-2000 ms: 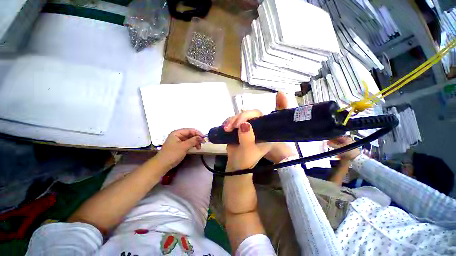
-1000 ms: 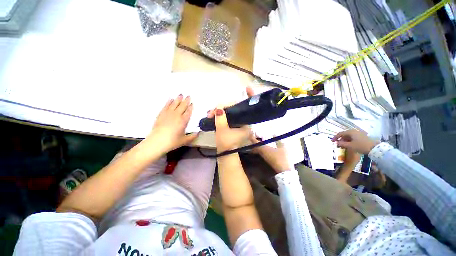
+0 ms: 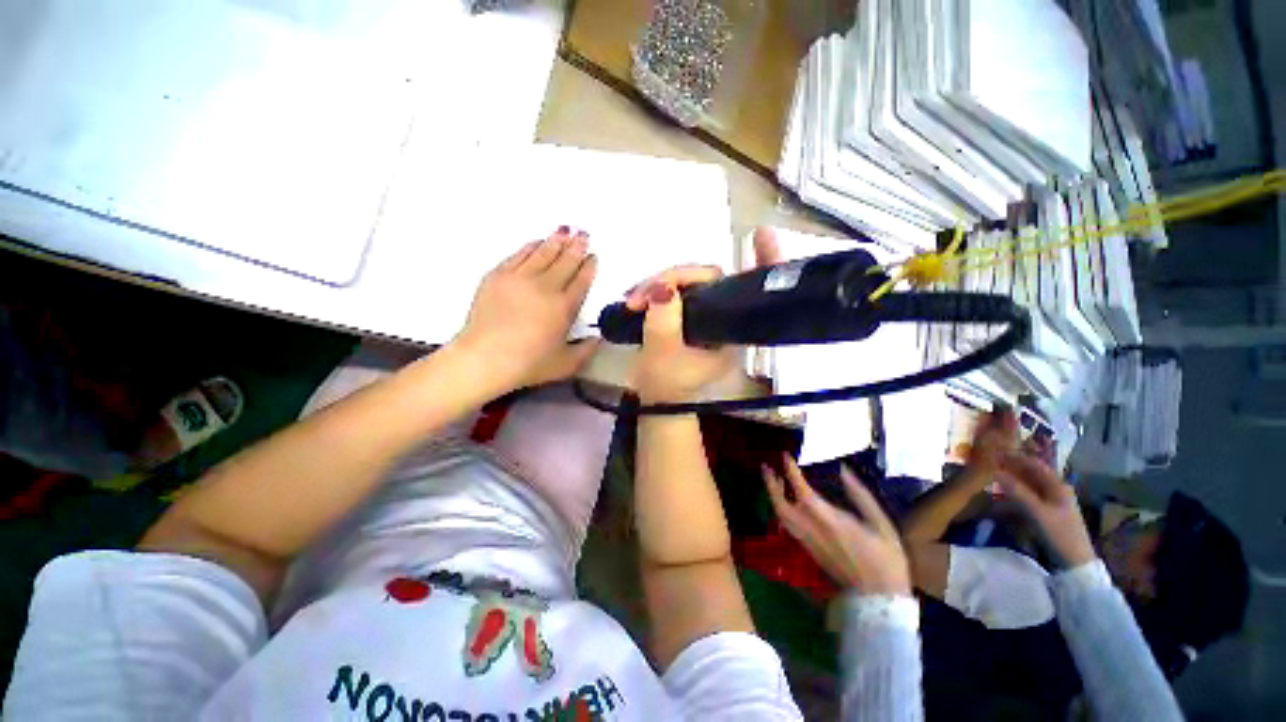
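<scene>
My right hand point(image 3: 680, 332) is closed around the narrow end of a black electric screwdriver point(image 3: 790, 303). The driver lies nearly level, its tip pointing left close to my left hand, at the right front part of a white panel point(image 3: 635, 198). My left hand point(image 3: 536, 303) rests flat on the panel's front part, fingers pointing away from me. No thing shows in it. A black cord point(image 3: 917, 378) loops from the driver's rear and passes in front of my right wrist. A knotted yellow cord point(image 3: 931, 268) is tied at the rear.
A clear tray of screws point(image 3: 683, 57) sits on brown cardboard point(image 3: 762, 78) at the back. Tall stacks of white panels point(image 3: 917, 127) stand at the right back. Another large white panel point(image 3: 198, 141) lies left. Another worker's hands point(image 3: 853, 543) are near at the right; a further person sits beyond.
My left hand has moved from the driver's tip onto the panel and lies flat there. My right hand still holds the driver. The neighbouring worker's hands have moved back from the bench edge.
</scene>
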